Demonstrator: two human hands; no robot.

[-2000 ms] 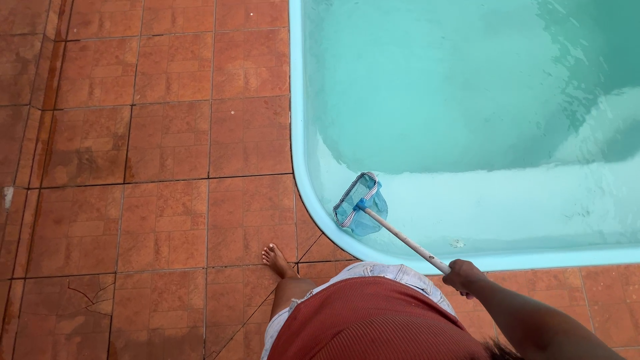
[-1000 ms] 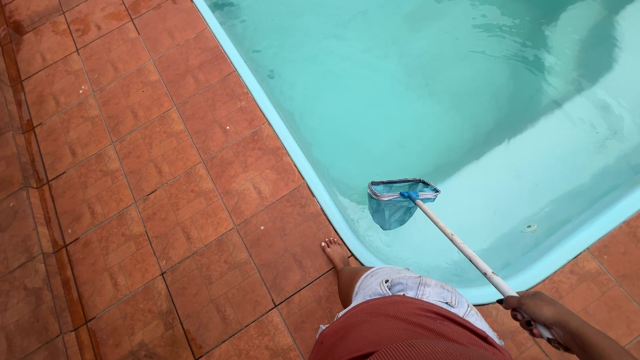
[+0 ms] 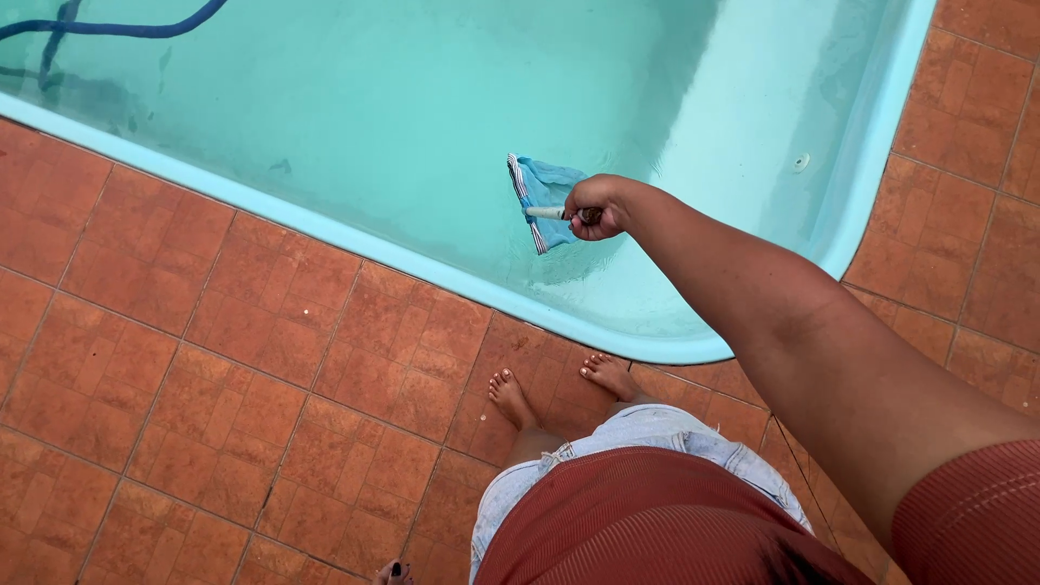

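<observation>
My right hand (image 3: pixel 597 207), at the end of my outstretched arm, is closed around the pale pole (image 3: pixel 546 213) of a pool skimmer net, near the pole's end. Beyond the hand, the blue mesh skimmer net (image 3: pixel 549 183) with a striped edge is at the water of the swimming pool (image 3: pixel 390 106), partly hidden behind my fingers. At the bottom edge, only a few fingertips with dark nails (image 3: pixel 396 572) show, seemingly of my left hand; whether that hand holds anything is not visible.
My bare feet (image 3: pixel 512 398) stand on terracotta tiles (image 3: pixel 390 333) close to the rounded corner of the light-blue pool rim (image 3: pixel 650 349). A dark blue hose (image 3: pixel 138 31) curves through the water at the upper left. A small round fitting (image 3: pixel 802 162) sits in the pale part of the pool.
The skimmer net has moved away from the pool's corner, out over the water, with my right arm reaching forward. Both feet now show beside the rim. The view has turned strongly.
</observation>
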